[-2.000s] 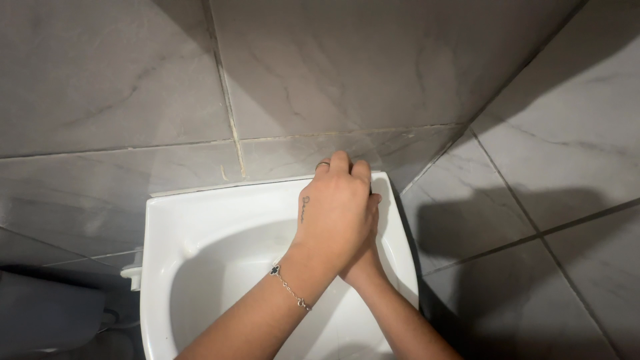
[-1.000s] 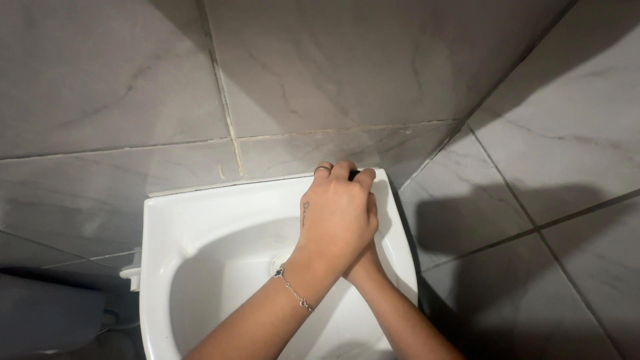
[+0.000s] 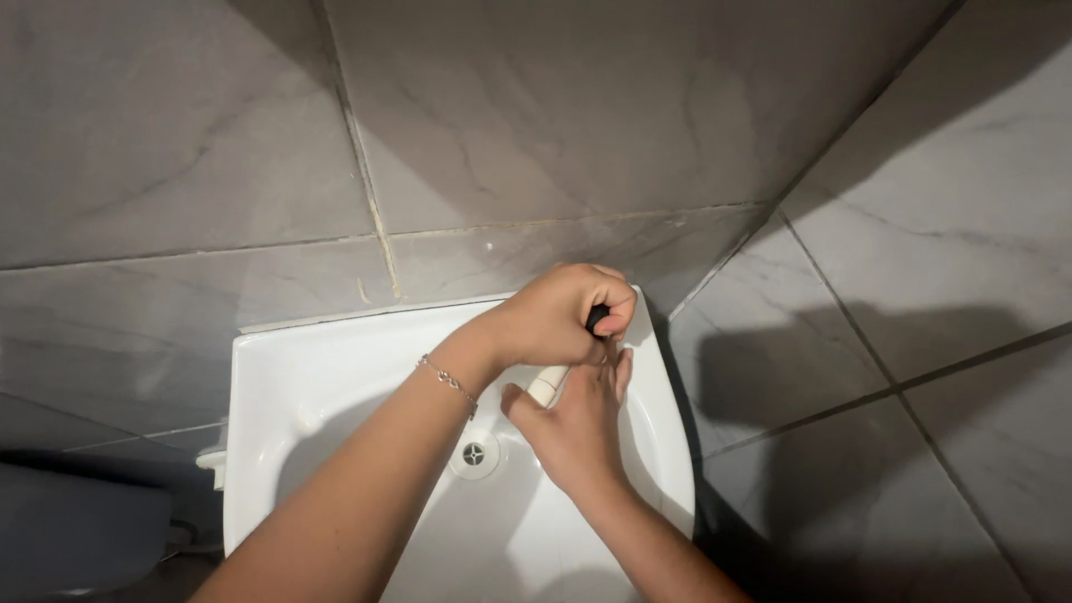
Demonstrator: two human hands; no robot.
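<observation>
My left hand point(image 3: 565, 314), with a chain bracelet at the wrist, is curled around a black knob point(image 3: 597, 319) near the back right corner of the white washbasin point(image 3: 289, 362). Below it, my right hand point(image 3: 579, 410) has its fingers spread against a white faucet spout point(image 3: 548, 383), with the thumb to the left of the spout. The fingertips of the right hand reach up close to the left hand. Left of the right hand lies the round drain point(image 3: 474, 455) in the bowl. The faucet's body is mostly hidden by both hands.
Grey marbled wall tiles point(image 3: 553, 151) rise behind the basin. A white bracket-like fitting point(image 3: 214, 462) juts from the basin's left side. A dark grey object point(image 3: 79, 528) stands at the lower left. Tiles point(image 3: 846, 360) with dark joints lie to the right.
My hands were close together over the faucet, the left on top. Now the left hand has turned its grip on the black knob, and the right hand has come down with spread fingers. Spout and drain show.
</observation>
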